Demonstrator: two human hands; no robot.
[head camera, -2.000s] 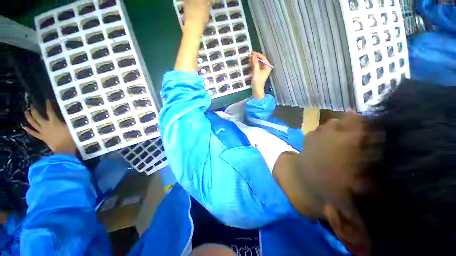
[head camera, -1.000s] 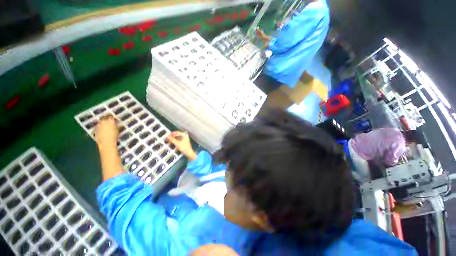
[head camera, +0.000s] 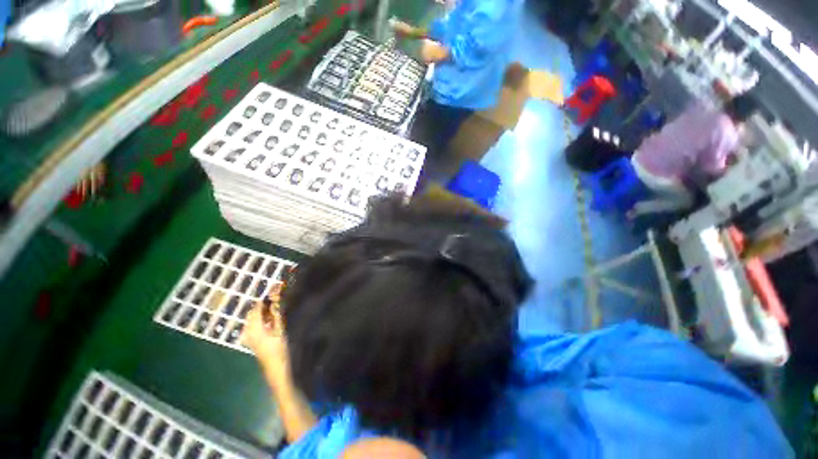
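Neither of my hands is in view. A white parts tray (head camera: 134, 428) with dark parts in its pockets lies at the lower left, cut off by the bottom edge. A second white tray (head camera: 199, 333) lies further on along the green bench. Another worker's hand (head camera: 265, 327) is over its right side, and that worker's dark-haired head hides the rest. What the hand holds cannot be told. A tall stack of white trays (head camera: 269, 211) stands beyond, its top tray filled with small parts.
The worker in a blue smock (head camera: 628, 394) fills the lower middle and right. Clear blister trays (head camera: 368, 81) lie past the stack, beside another worker in blue (head camera: 475, 54). A pale rail (head camera: 134, 125) runs along the bench's far side. A blue floor, red stool (head camera: 590, 97) and seated person (head camera: 686, 148) are right.
The view has swung right and up, towards the aisle. The hand behind the left tray has gone out of view. The other worker's head now covers part of the second tray.
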